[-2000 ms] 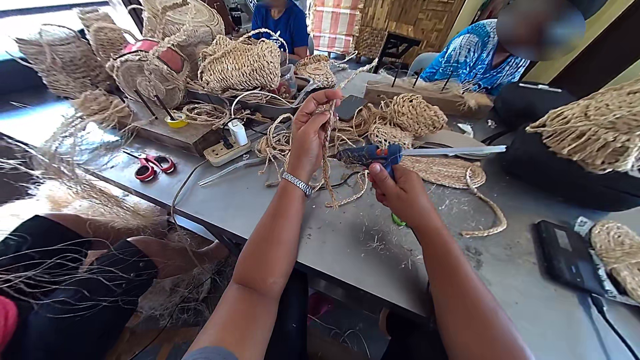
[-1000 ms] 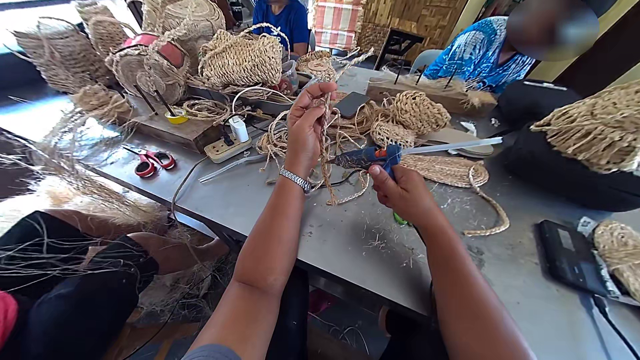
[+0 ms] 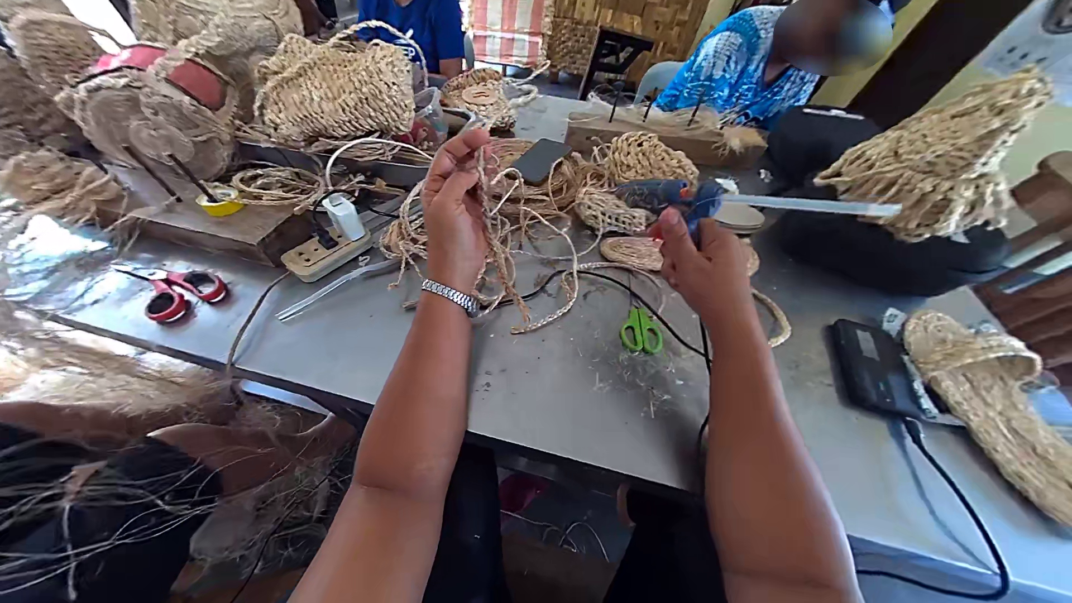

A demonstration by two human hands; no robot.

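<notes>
My left hand (image 3: 456, 209), with a metal bracelet at its wrist, is raised over the table and pinches a braided natural-fibre cord (image 3: 496, 243) whose strands hang below the fingers. To its right, my right hand (image 3: 703, 260) grips a blue hot glue gun (image 3: 670, 197). A long translucent glue stick (image 3: 812, 205) sticks out of the gun's rear to the right, while its front points left, apart from the cord. Beneath the gun lies a flat woven fibre sole (image 3: 632, 253). Green-handled scissors (image 3: 641, 331) rest on the table between my forearms.
Red-handled scissors (image 3: 180, 293), a power strip (image 3: 327, 251) and another glue stick (image 3: 335, 289) lie at left. Woven baskets (image 3: 335, 88) and a wooden block with metal pins (image 3: 222, 226) stand behind. A black device (image 3: 873, 368) and woven slipper (image 3: 971, 402) lie right. Other people sit nearby.
My right hand has moved the glue gun to the right, away from the cord in my left hand. The green-handled scissors now show fully.
</notes>
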